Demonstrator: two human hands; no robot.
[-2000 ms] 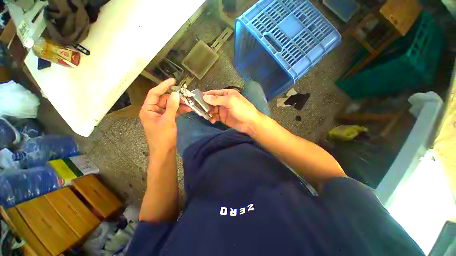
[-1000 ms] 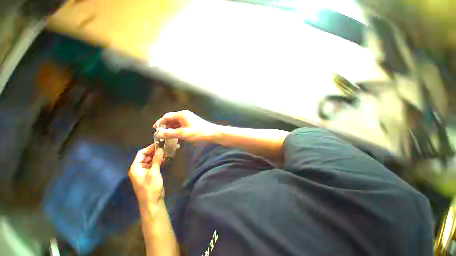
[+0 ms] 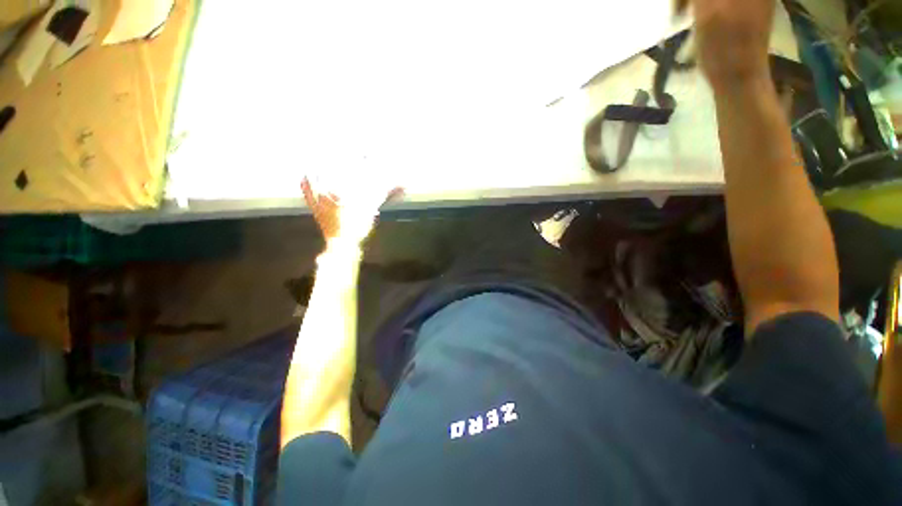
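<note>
My left hand (image 3: 344, 210) is at the front edge of the white worktable (image 3: 445, 188). It is washed out by glare, and I cannot tell whether the small metal part is in it or under it. My right hand (image 3: 732, 35) is at the top right, partly cut off by the picture's edge. It is closed on a long screwdriver (image 3: 633, 59), whose thin shaft points left over the table. The handle is mostly hidden by the hand and the picture's edge.
A dark strap (image 3: 618, 133) lies curled on the table at the right. A yellow covered stack (image 3: 89, 119) is at the far left. A blue crate (image 3: 213, 435) is under the table. A dark cluttered container with a yellow-green rim (image 3: 870, 203) is at the right.
My view has turned to the worktable. My hands were together on the metal part and are now far apart. My right hand has reached right and taken hold of the screwdriver.
</note>
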